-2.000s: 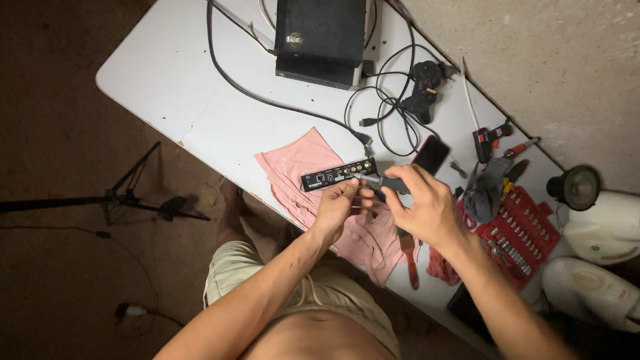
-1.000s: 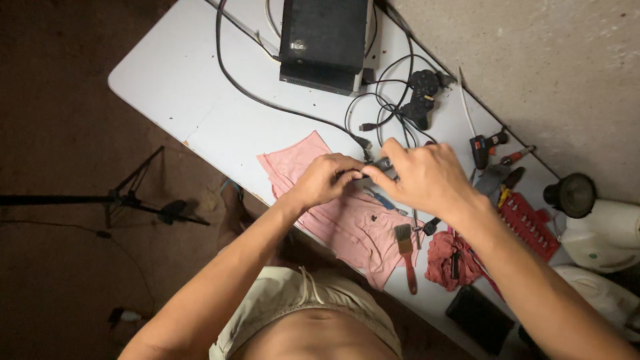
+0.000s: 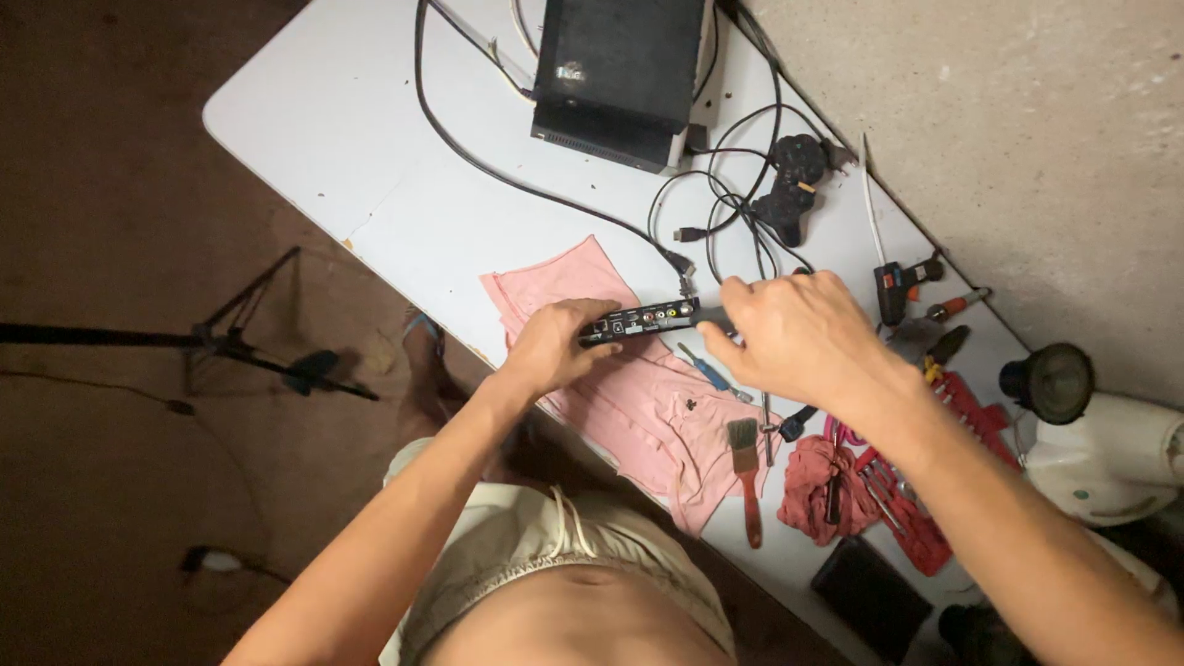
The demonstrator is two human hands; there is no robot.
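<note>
Above a pink cloth (image 3: 610, 407), my left hand (image 3: 564, 347) grips one end of a small black electronic box (image 3: 643, 319), whose side with round coloured jacks faces up. At the box's other end my right hand (image 3: 786, 333) is closed around a dark object (image 3: 714, 319), only partly seen between the fingers. Whether that object touches the box I cannot tell. A small blue-handled tool (image 3: 708, 372) lies on the cloth below my right hand. Closer to the table's front edge, a paintbrush with a red handle (image 3: 749, 490) rests partly on the cloth.
Behind stand a large black box (image 3: 615, 79) and coiled black cables (image 3: 717, 190) beside a black game controller (image 3: 791, 190). To the right lie a glue gun (image 3: 897, 287), a red socket tray (image 3: 971, 407), a crumpled red cloth (image 3: 823, 490) and a flat black object (image 3: 871, 592). A tripod (image 3: 222, 342) stands left.
Both hands were close together over the box one second ago, largely covering it. They are now farther apart, at its two ends, and the row of jacks shows again.
</note>
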